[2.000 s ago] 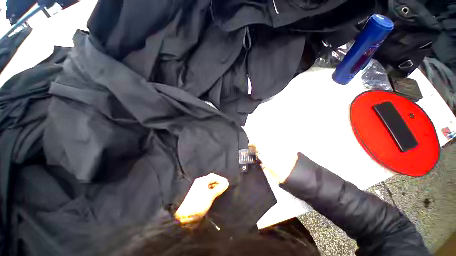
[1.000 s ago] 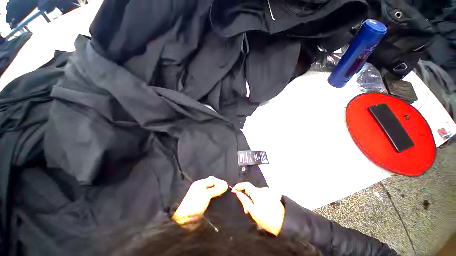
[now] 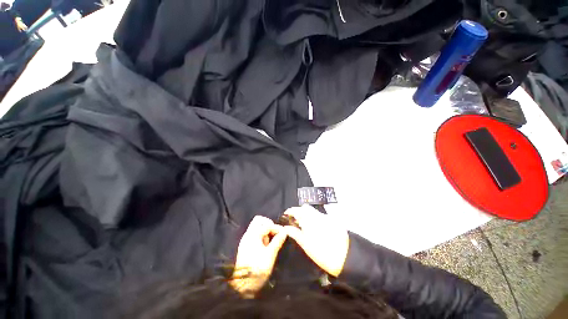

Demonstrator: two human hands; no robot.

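Note:
A black garment (image 3: 149,174) lies spread in front of me over the white table. My left hand (image 3: 256,249) and my right hand (image 3: 321,237) meet at the garment's near right part, fingertips touching. My left thumb and finger are pinched together on the garment or something fine on it; what exactly is too small to tell. My right fingers are bent at the same spot and hide what lies between them. No tool can be made out. A dark care label (image 3: 316,195) with pale print sticks out from the garment's edge, just above my right hand.
A red round mat (image 3: 454,143) with a smartphone (image 3: 492,158) on it lies at the right. A blue bottle (image 3: 451,63) stands beside crumpled clear plastic (image 3: 468,98) and a dark box (image 3: 507,111). More black garments (image 3: 339,75) are heaped behind. The white table (image 3: 386,168) ends above speckled floor (image 3: 479,255).
My right hand has come from the label down to my left hand, and the two now overlap more closely. The label hangs out flat. My left hand has shifted slightly right.

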